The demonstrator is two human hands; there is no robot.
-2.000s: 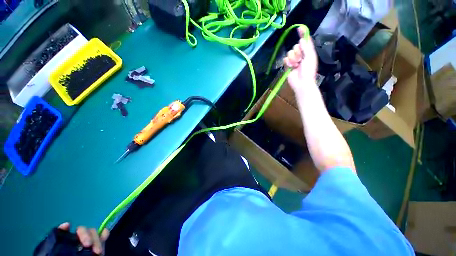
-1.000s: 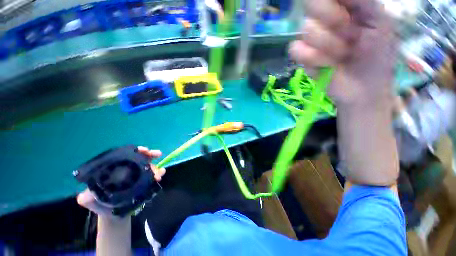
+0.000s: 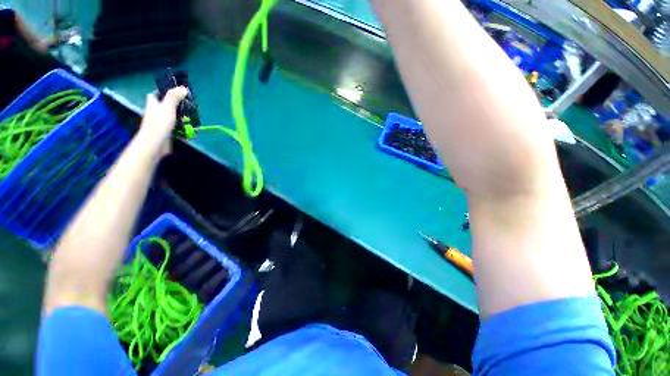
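My left hand [image 3: 163, 114] holds a black housing [image 3: 173, 82] over the bench's left end, near its front edge. A bright green cable [image 3: 239, 95] runs from the housing, drops in a loop and rises out of the top of the picture. A small black lump [image 3: 266, 67] hangs beside the cable. My right forearm reaches up across the picture, and my right hand is cut off by the top edge. The orange screwdriver [image 3: 458, 259] lies on the bench, partly hidden by my right arm.
A blue parts tray [image 3: 411, 139] with black pieces stands on the green bench [image 3: 330, 176]. Two blue crates with green cables stand at left, one higher [image 3: 44, 213] and one lower [image 3: 233, 283]. More green cable [image 3: 638, 323] lies at lower right. Black stacked items stand at upper left.
The view has swung left, bringing the crates in. My left hand has carried the housing to the bench's left end. My right hand has risen out of the picture, and the cable now hangs in a loop.
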